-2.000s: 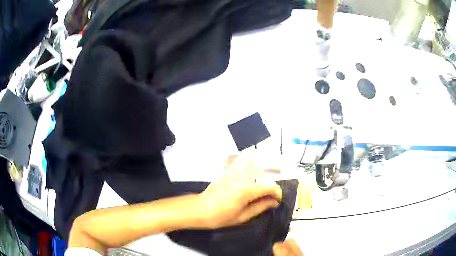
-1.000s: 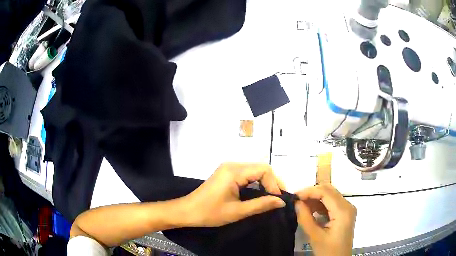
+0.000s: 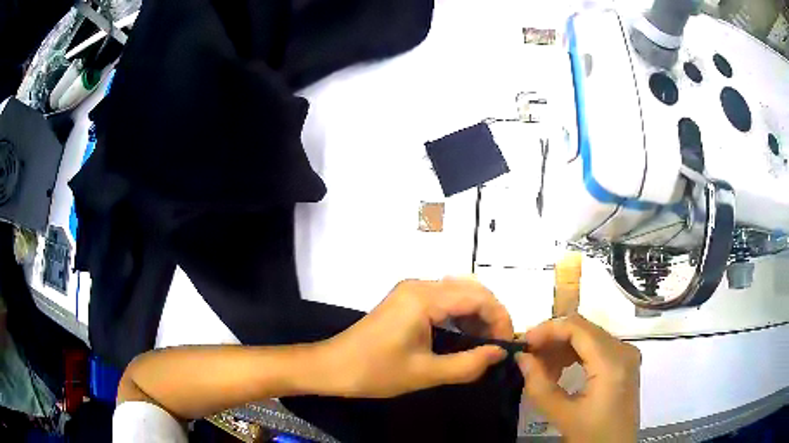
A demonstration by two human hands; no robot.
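A black garment point(image 3: 208, 130) lies over the left of the white table, and a long black section of it runs down right to both hands at the front edge. My left hand point(image 3: 415, 342) pinches the folded edge of the section end between thumb and fingers. My right hand point(image 3: 584, 372) pinches the same edge just to the right, its fingertips close to the left ones. The section end hangs below the hands and is cut off by the bottom edge of the picture. A small black square point(image 3: 468, 159) lies flat on the table.
The white sewing machine head point(image 3: 610, 112) with a blue stripe stands at the right, its metal loop point(image 3: 716, 242) near the needle area. A tan strip point(image 3: 567, 284) lies below it. A grey fan-like box point(image 3: 30, 169) is at the far left, with a blue plastic thing point(image 3: 105, 378) below the table edge.
The view has shifted, showing more of the machine head. My right hand came in from the bottom edge and took hold of the section end beside my left hand, which now pinches its edge.
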